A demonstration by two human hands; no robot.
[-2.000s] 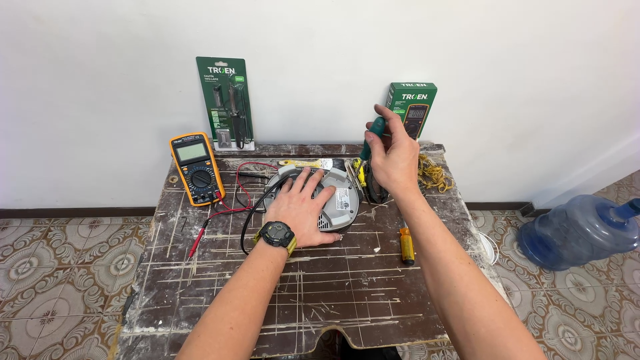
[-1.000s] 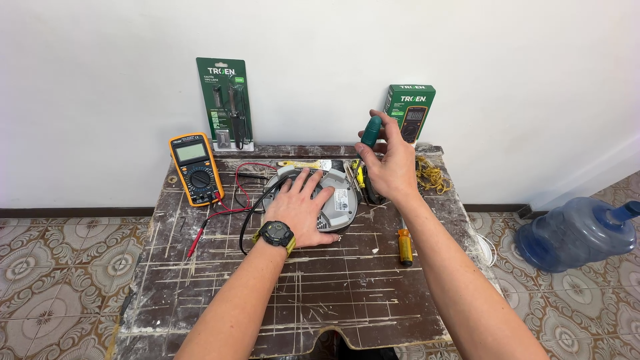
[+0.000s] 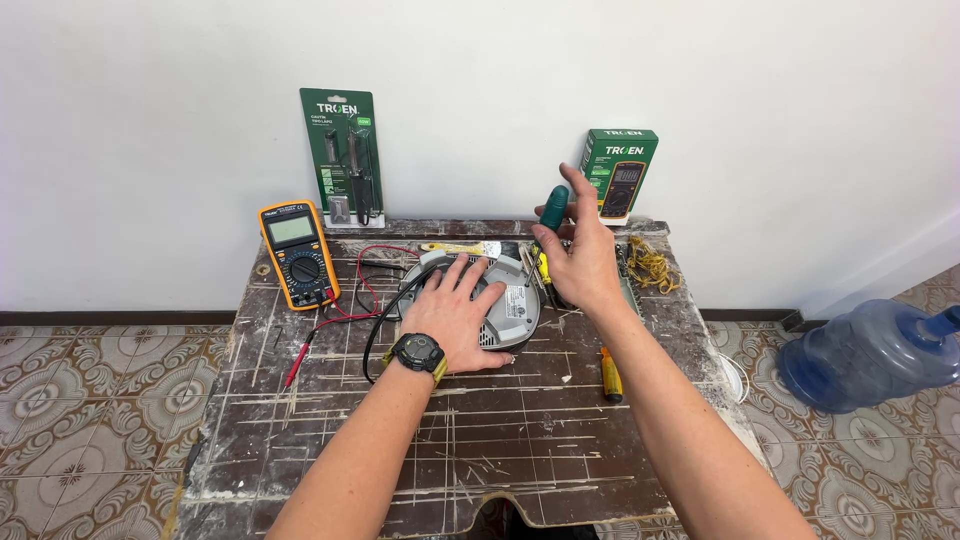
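Fingers spread, my left hand [image 3: 454, 315] presses flat on the underside of a round grey appliance base [image 3: 517, 326], which bears a label and vents. My right hand [image 3: 581, 259] grips a screwdriver by its green handle [image 3: 554, 208]; the shaft slants down to the right edge of the base, by the label. A black cord [image 3: 373, 337] curves out from the base on the left. Beside it lies an orange digital multimeter [image 3: 300, 255] with a red probe [image 3: 298, 365]. A yellow-handled tool [image 3: 611, 375] rests below my right wrist.
A carded soldering iron [image 3: 345, 157] and a green multimeter box [image 3: 621, 176] stand against the wall. Behind the base lies a paintbrush [image 3: 457, 247]. Yellow cord [image 3: 652, 266] is bunched at the back right of the scored table [image 3: 480, 442]. A blue water jug [image 3: 862, 356] lies on the floor.
The screwdriver handle leans differently in my right hand than two seconds ago, and the fingers have shifted around it. My left hand stays on the base.
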